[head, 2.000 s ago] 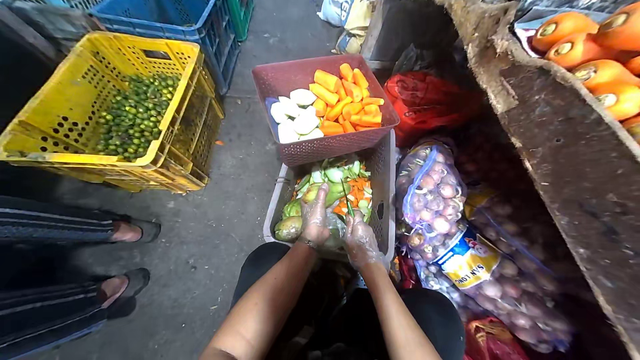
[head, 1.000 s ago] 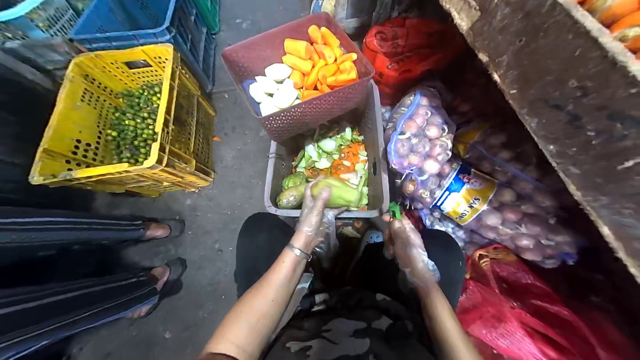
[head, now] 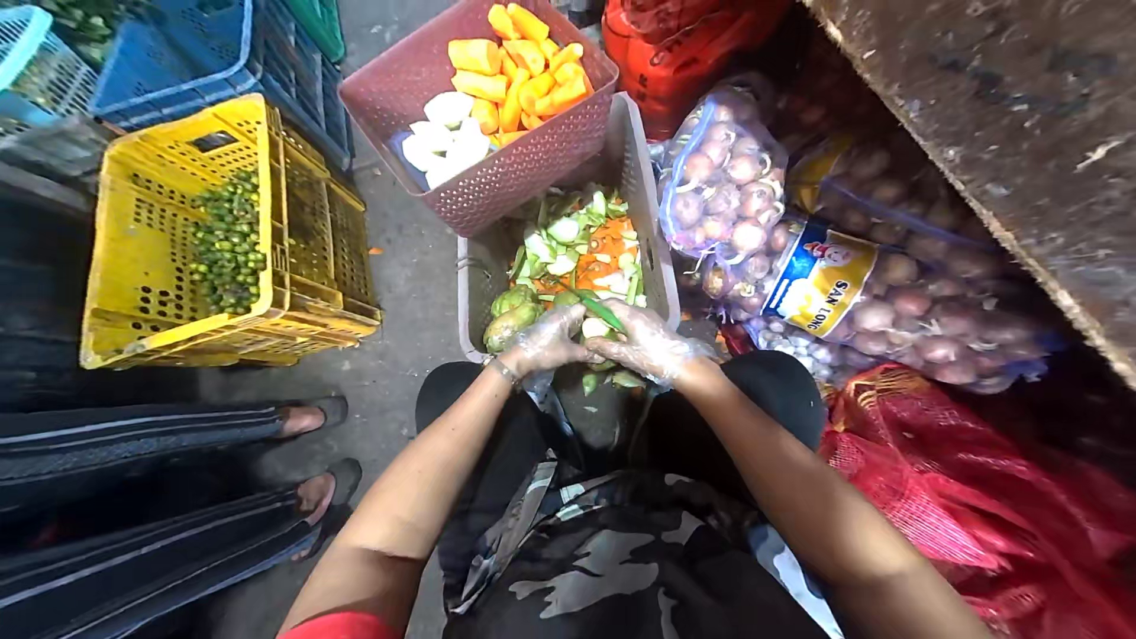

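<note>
My left hand (head: 550,341), in a clear plastic glove, holds a pale green vegetable (head: 596,329) over the near end of a grey plastic bin (head: 658,209). My right hand (head: 646,343), gloved as well, meets it from the right, shut on a small tool with a green handle (head: 603,311); its working end is unclear. Wrinkled green vegetables, like chayotes (head: 513,316), lie left of my hands. Green and orange peelings (head: 577,240) fill the bin farther back. A maroon basket (head: 532,173) rests on its far end, with peeled carrots (head: 524,75) and whitish peeled vegetables (head: 446,138).
Yellow crates (head: 266,311) with small green citrus-like fruit (head: 229,244) stand left, near a blue crate (head: 253,53). A person's sandalled feet (head: 306,422) are at lower left. Net bags of onions (head: 723,191), a red mesh sack (head: 958,506) and a rough board (head: 994,133) lie right.
My right hand, with the green-handled tool, has come from beside the bin to my left hand. The long pale vegetable under my left hand a second ago is now mostly covered by my hands.
</note>
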